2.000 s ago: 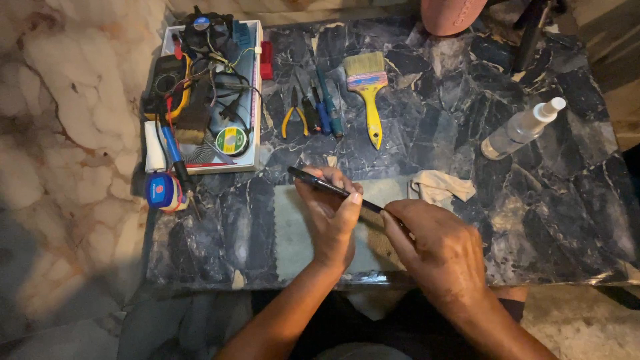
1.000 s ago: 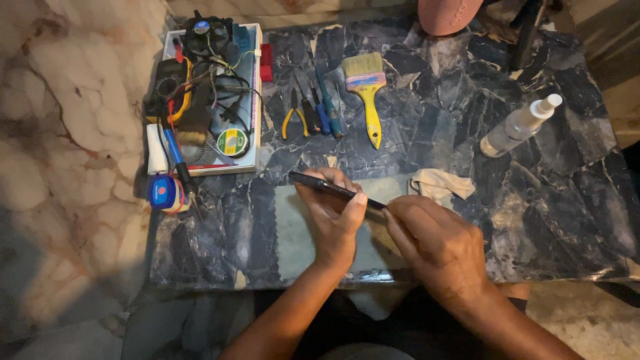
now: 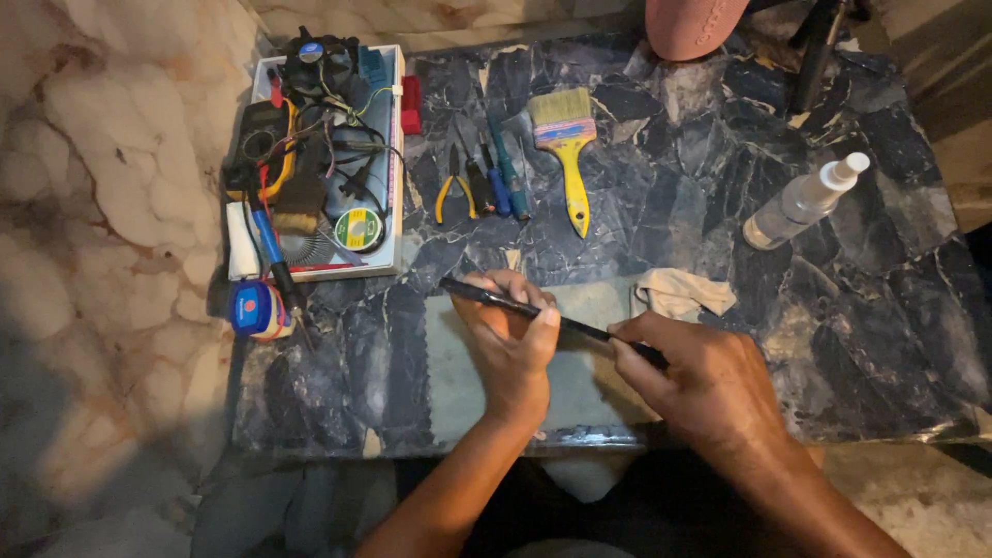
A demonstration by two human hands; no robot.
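Between my hands, above a grey-green mat, a slim black object is held at a slant; its exact kind cannot be told. My left hand grips its thicker upper-left part between thumb and fingers, palm up. My right hand pinches the thinner lower-right part, partly hiding that end. A crumpled beige cloth lies on the mat's upper right edge, just behind my right hand.
At the left, a white tray holds a multimeter, wires, a fan and a solder spool. A blue-handled soldering iron leans over its edge near a blue-lidded jar. Behind are pliers, screwdrivers, a paintbrush and a spray bottle.
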